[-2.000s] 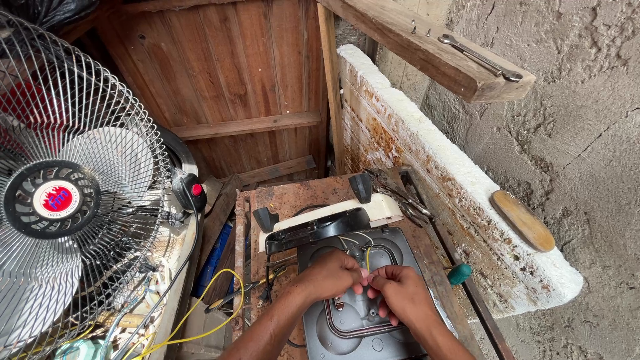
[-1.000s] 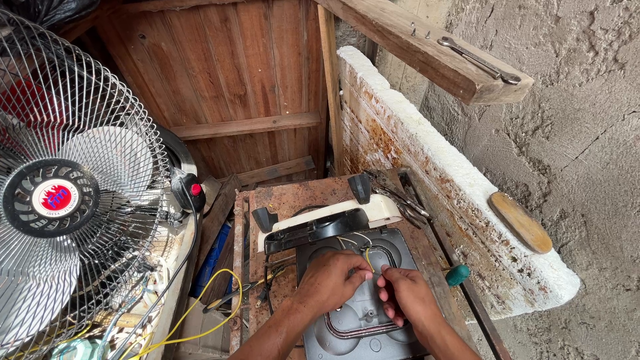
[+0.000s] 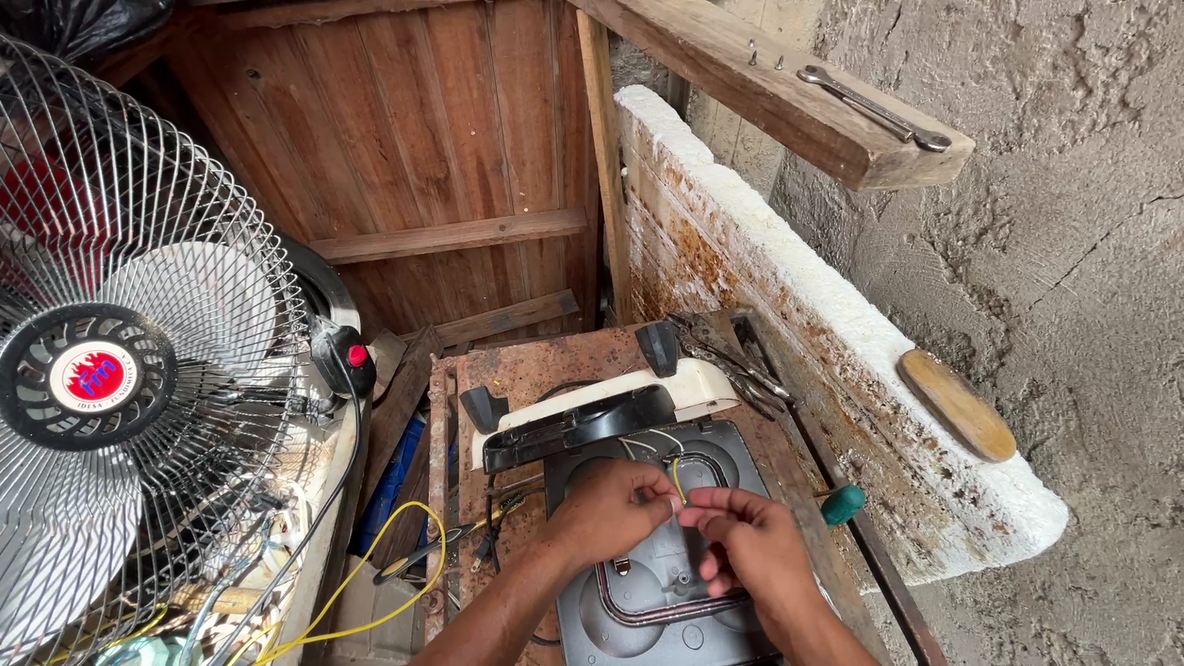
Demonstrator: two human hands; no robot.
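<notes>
A grey metal appliance plate (image 3: 721, 638) with a looped heating element (image 3: 638, 614) lies on a rusty metal stand. Above its middle, my left hand (image 3: 615, 504) and my right hand (image 3: 745, 536) meet at the fingertips, both pinching the end of a short yellow wire (image 3: 677, 481). Pale wires (image 3: 652, 442) run from the plate's top edge. Just behind stands a cream and black housing (image 3: 592, 416) with two black feet.
At left stands a metal-caged fan (image 3: 222, 324) beside a looped yellow cable (image 3: 347, 583). Pliers (image 3: 740, 370) and a green-handled tool (image 3: 843, 505) lie at right. A wrench (image 3: 869, 106) rests on a wooden beam (image 3: 740, 88). Behind is a white foam slab (image 3: 795, 268).
My fingers were a little apart one second ago and now meet at the yellow wire's end.
</notes>
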